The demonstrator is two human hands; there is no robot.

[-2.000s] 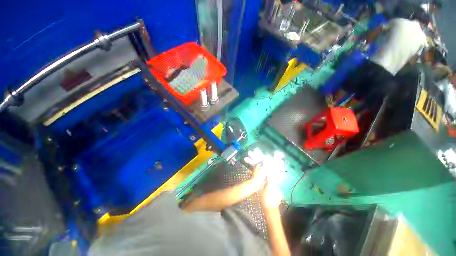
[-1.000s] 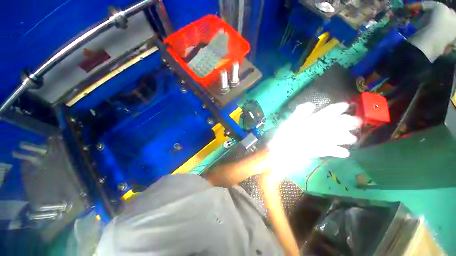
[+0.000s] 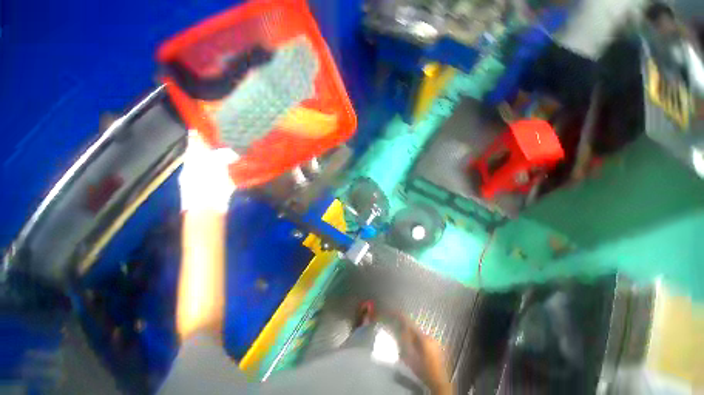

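Observation:
The red-orange perforated basket (image 3: pixel 345 116) is at the upper left and looks raised and tilted. It holds a grey-green textured piece (image 3: pixel 266 92), a yellow-orange piece (image 3: pixel 309 120) and a dark strip-like piece (image 3: pixel 220 73). My left hand (image 3: pixel 207 176), in a white glove and overexposed, grips the basket's near left corner; its fingers are washed out. My right hand (image 3: pixel 390 339) is low at the bottom centre beside grey cloth, blurred and partly hidden. Its fingers and anything in it cannot be made out.
The blue machine with a curved metal rail (image 3: pixel 69 173) is at left. A red stool (image 3: pixel 525 154) stands on dark plate at right. Round dark bases (image 3: pixel 417 229) are on the green floor. A black-lined box (image 3: pixel 556 332) is at lower right. Part of a person shows at upper right.
My hands, together before, have parted. My left hand has moved up and left onto the basket, which now appears larger and off its stand. My right hand has dropped low. The view has shifted.

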